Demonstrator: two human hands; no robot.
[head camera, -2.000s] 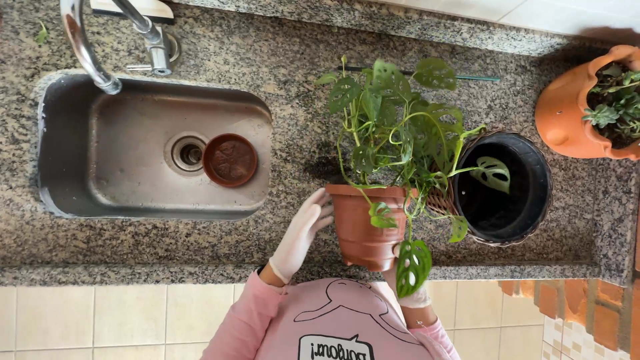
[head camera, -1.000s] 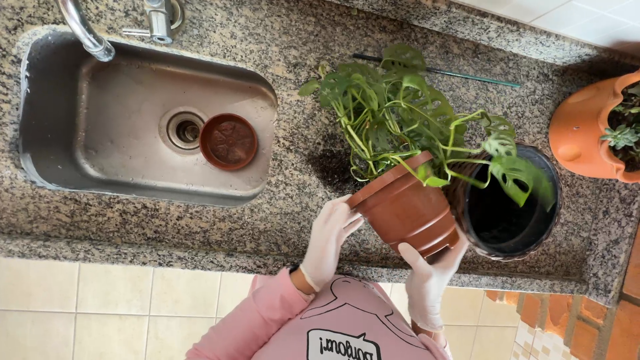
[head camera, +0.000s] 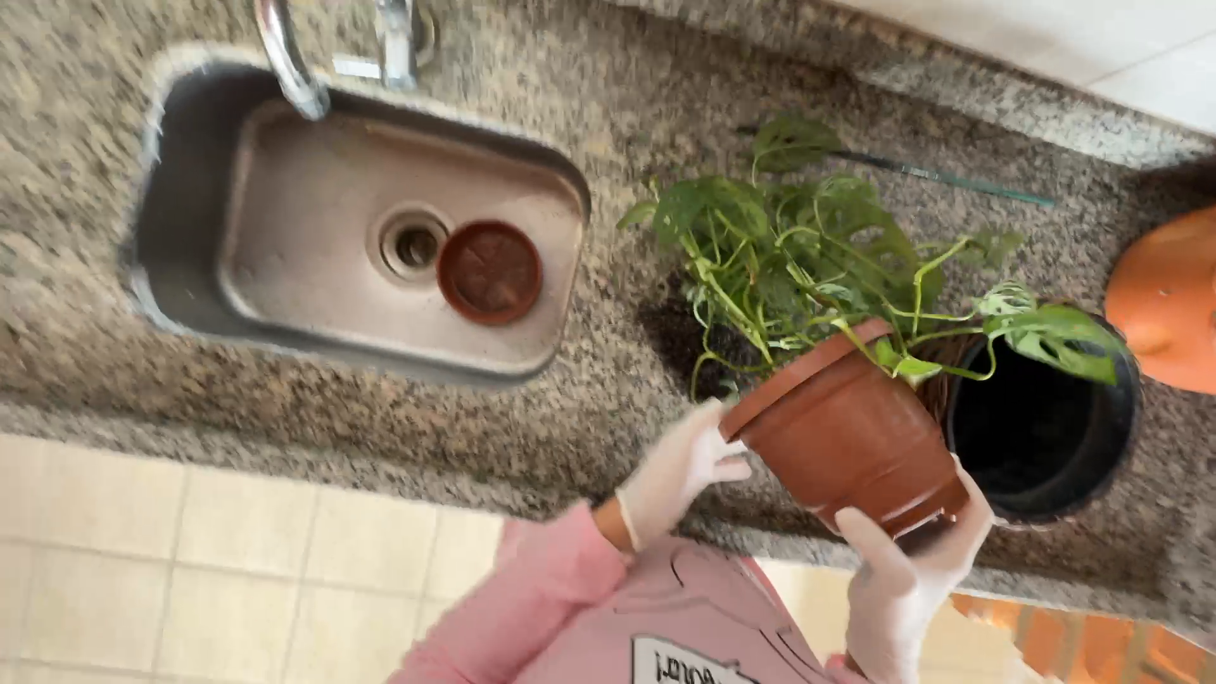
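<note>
A reddish-brown plastic flowerpot (head camera: 850, 437) is tipped on its side above the counter, its rim toward the upper left. Green vining stems with holed leaves (head camera: 807, 237) spill from it. My gloved left hand (head camera: 679, 470) is at the rim, fingers partly hidden behind the pot. With thumb and fingers my gloved right hand (head camera: 917, 560) grips the base. Dark soil (head camera: 693, 332) lies on the granite under the leaves. Close to the pot's right stands a black-lined wicker planter (head camera: 1045, 427), with one leaf hanging over its opening.
A steel sink (head camera: 332, 190) with a chrome faucet (head camera: 294, 76) is at the left, a brown plant saucer (head camera: 490, 272) beside its drain. An orange pot (head camera: 1168, 299) stands at the right edge. Behind the leaves lies a thin green stick (head camera: 950, 179) on the granite counter (head camera: 608, 123).
The flowerpot has gone from nearly upright to tipped over toward the upper left. My right hand has come round under its base, and more of that hand shows.
</note>
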